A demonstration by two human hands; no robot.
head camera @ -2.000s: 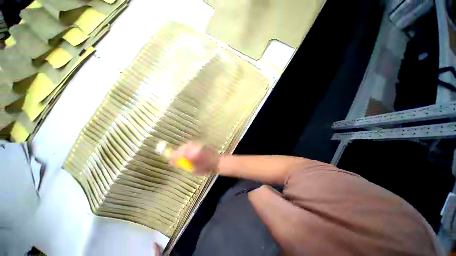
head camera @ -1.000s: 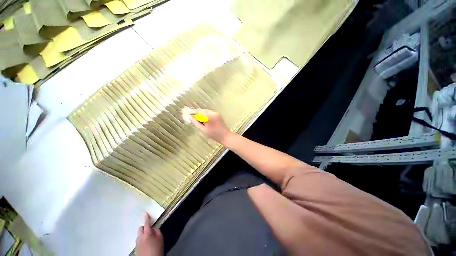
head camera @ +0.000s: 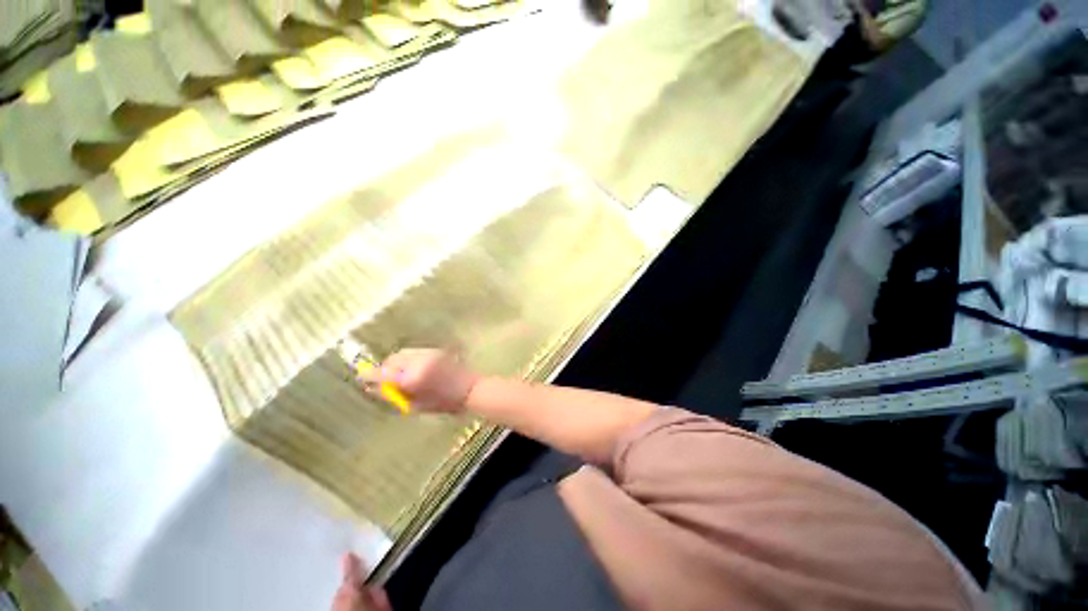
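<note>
The fanned stack of khaki panels lies on white sheets in front of me, with narrow strips showing and a bright shine across its middle. My right hand is closed on the glue brush, which has a yellow handle and pale bristles. The bristles are at the strips left of the stack's middle; whether they touch is hard to tell. My left hand is at the bottom edge, partly cut off, with fingers at the white sheet's edge by the stack's near corner. I see nothing held in it.
Draped khaki pieces with yellow ends lie along the far left. A flat khaki panel stack with a notched corner lies beyond. A person's sleeve shows at the top right. White metal rails and bundled goods stand at the right.
My right hand and brush have moved left and down over the stack. My left hand sits lower in the picture. The view has shifted, showing more of the far table and a person.
</note>
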